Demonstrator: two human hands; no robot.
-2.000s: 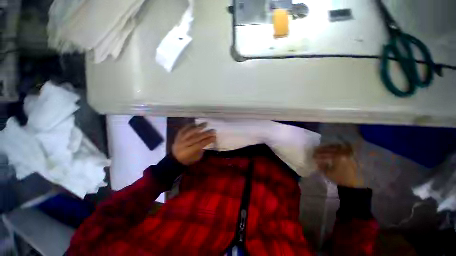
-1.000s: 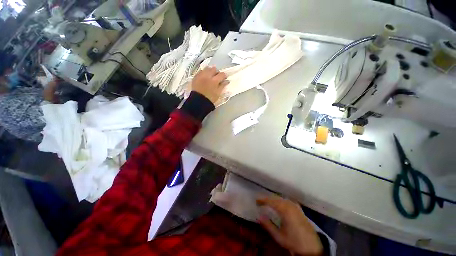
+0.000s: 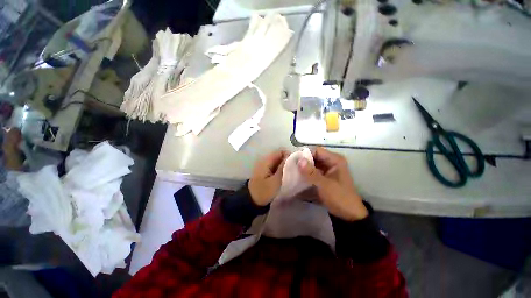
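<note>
A white to pale pinkish band piece point(image 3: 291, 189) is held up at its end between my two hands, just over the table's front edge. Its lower part hangs down to my lap. My left hand point(image 3: 269, 176) pinches the band's end from the left. My right hand point(image 3: 335, 181) grips the same end from the right, thumb on top. The needle area of the sewing machine point(image 3: 378, 52) is lit beyond my hands, with a yellow-orange block point(image 3: 332, 121) beside it. No fabric shows under the needle.
Cream strips point(image 3: 233, 78) and a tied bundle point(image 3: 163, 78) lie at the table's left. A white label point(image 3: 244, 134) is near them. Green-handled scissors point(image 3: 454, 157) lie right of the needle. A phone point(image 3: 187, 204) and white fabric heap point(image 3: 81, 204) are lower left. A person's hand point(image 3: 11, 148) shows far left.
My left hand has come back from the cream strips to the band. My right hand has risen from below the table edge with the band. The view has shifted.
</note>
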